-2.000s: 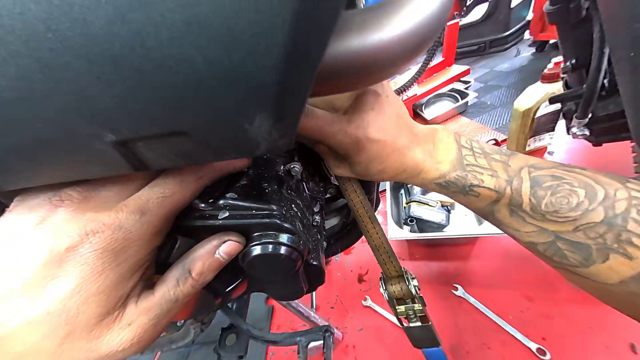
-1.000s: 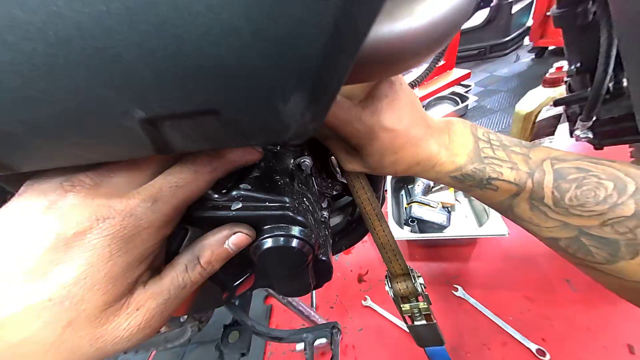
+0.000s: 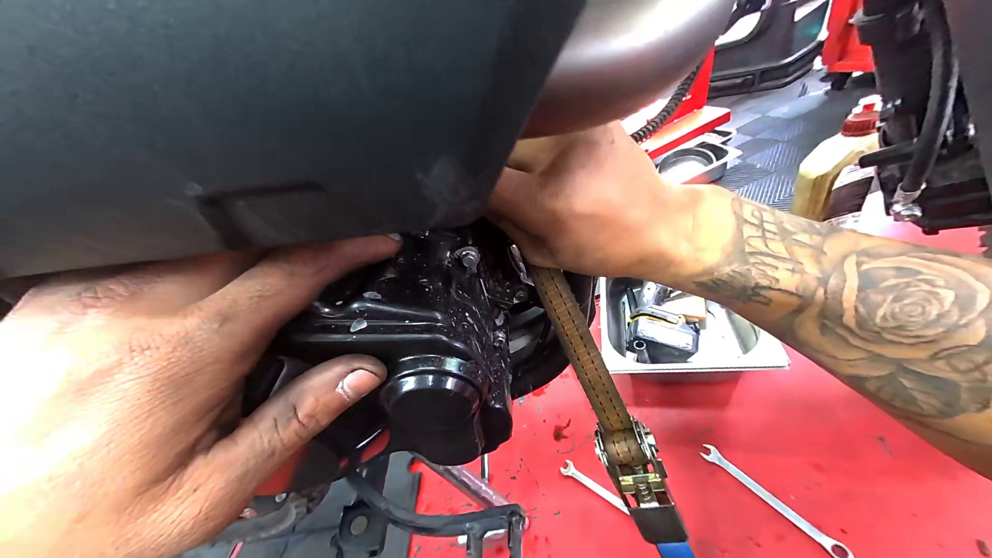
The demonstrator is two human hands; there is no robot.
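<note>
My left hand (image 3: 155, 387) grips a black metal housing (image 3: 387, 325) from the left, its thumb beside the round black cap (image 3: 435, 399) and its fingertips under a dark panel (image 3: 256, 116). My right hand (image 3: 589, 201) reaches behind that panel, beneath a metal exhaust pipe (image 3: 635, 54); its fingertips are hidden, so what they touch does not show. Just below the right wrist, a brown ratchet strap (image 3: 577, 349) runs down to its metal ratchet buckle (image 3: 639, 473).
On the red surface (image 3: 736, 418) lie a combination wrench (image 3: 775, 500) and a smaller wrench (image 3: 593, 487). A metal tray (image 3: 697, 364) holds several parts. A yellowish jug (image 3: 833, 167) stands behind, near black machine parts (image 3: 922, 116). A black bracket (image 3: 442, 519) juts out below the housing.
</note>
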